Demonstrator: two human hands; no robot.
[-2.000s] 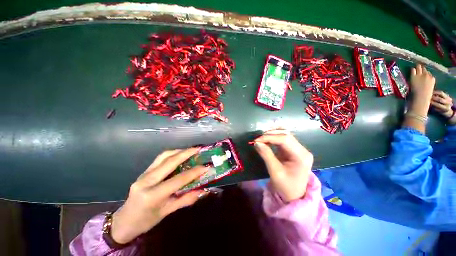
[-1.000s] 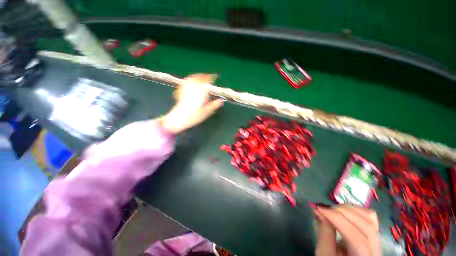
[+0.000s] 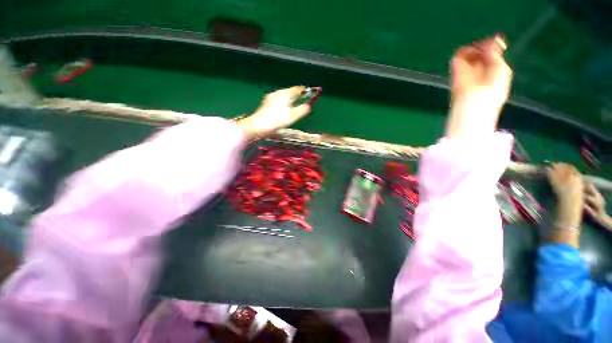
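Observation:
My left hand reaches over the pale ridge and its fingertips are on a phone unit above the green belt; my fingers hide part of it. My right hand is raised at the upper right, blurred, fingers drawn together; whether it holds a small part cannot be told. A red heap of small parts lies on the dark green bench. A red-rimmed phone unit lies right of it. A second heap is partly hidden by my right sleeve.
More handsets lie at the right, near a coworker's hands and blue sleeve. Blurred red handsets are on the belt at the far left. A shiny clear stack is at the bench's left end. Thin silver lines lie below the near heap.
My left hand has moved from the ridge onto a handset over the belt. My right hand has gone from low beside the bench phone unit to high over the belt. The view has turned right.

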